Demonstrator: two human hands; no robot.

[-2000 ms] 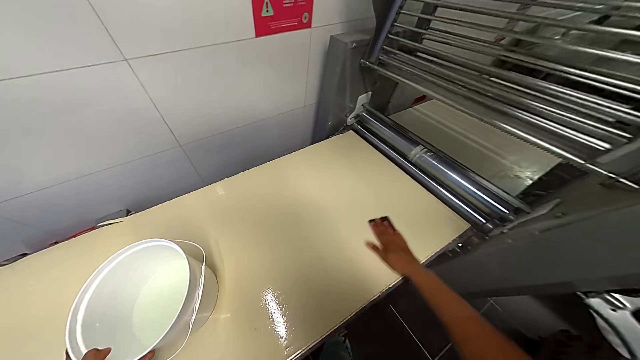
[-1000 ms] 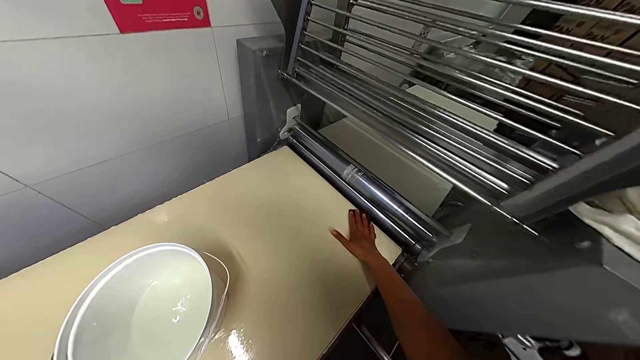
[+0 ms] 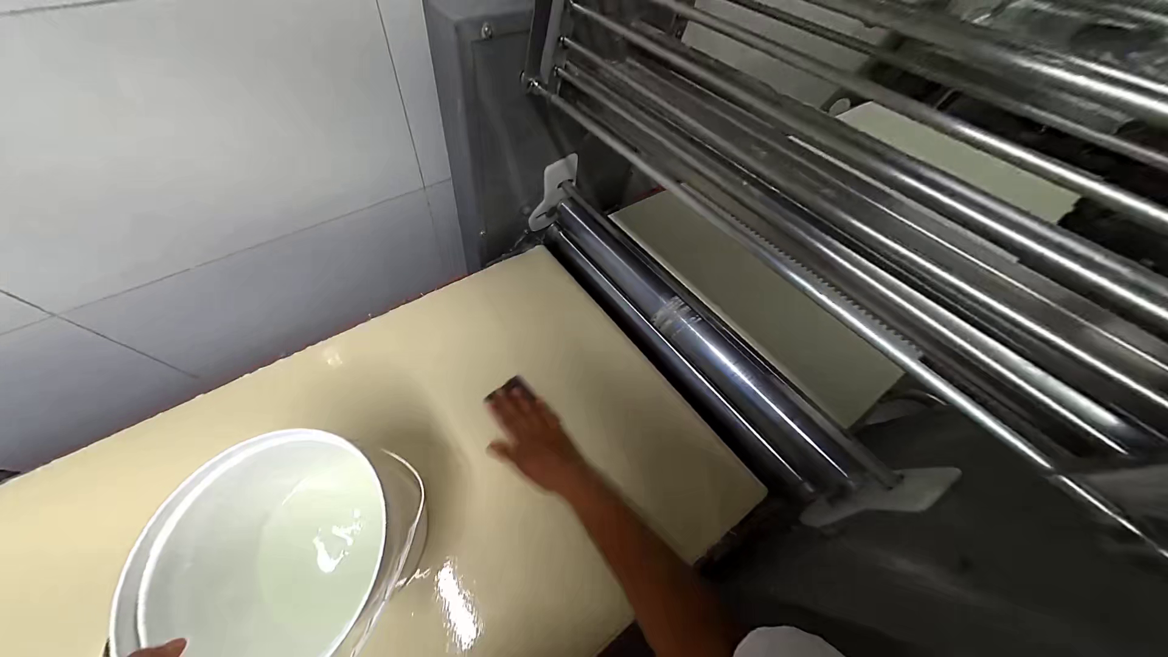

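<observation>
The fingers of my left hand [image 3: 160, 649] lie over the near rim of a white plastic bucket [image 3: 125, 584] at the bottom left; the rest of that hand is out of view. Shiny pale liquid shows inside the bucket, and its wire handle hangs down on the right side. My right hand [image 3: 534, 438] is palm down on the smooth cream-coloured bed [image 3: 511, 319] of a roller machine, right of the bucket. Under its fingertips is a small dark pad [image 3: 509, 387], partly hidden and blurred. Wet-looking glare marks the bed near the bucket.
Steel rollers [image 3: 721, 351] cross the bed's right end, with a metal bar guard [image 3: 821, 292] raised above them. A second pale surface [image 3: 776, 301] continues beyond. A tiled wall [image 3: 228, 164] runs along the far side, and a grey machine housing [image 3: 497, 128] stands at the back corner.
My right hand was beside the rollers one second ago and is now farther left on the bed, nearer the bucket. My left fingers, unseen then, show at the bucket's rim. The view has shifted.
</observation>
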